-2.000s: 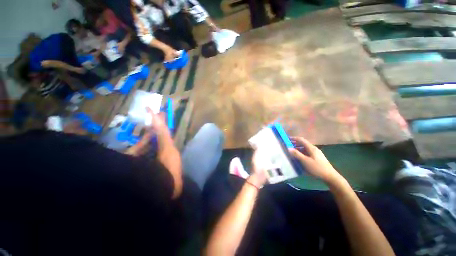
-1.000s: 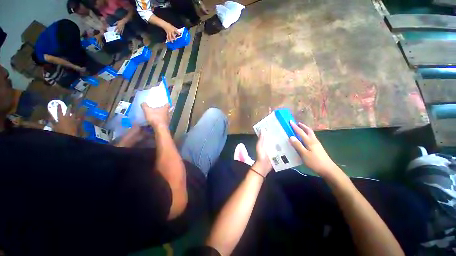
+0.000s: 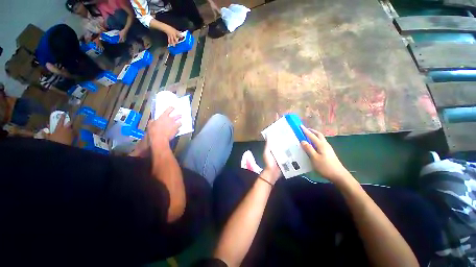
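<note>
A white product carton with a bright blue side is held above my lap, near the board's front edge. Its white face, with small dark print at the lower end, is turned up towards me. My left hand holds its left edge, the fingers partly hidden by the carton. My right hand grips the blue right side, with thumb and fingers on it. The carton looks closed.
The worn plywood board lies ahead, with a crumpled white bag at its far left corner. A neighbour's hand at left holds a white item. Several blue-and-white boxes lie on slats at left. A slatted pallet stands at right.
My hands and the carton stay almost the same. The left neighbour's white item has turned, and its blue edge no longer shows. The view has shifted slightly.
</note>
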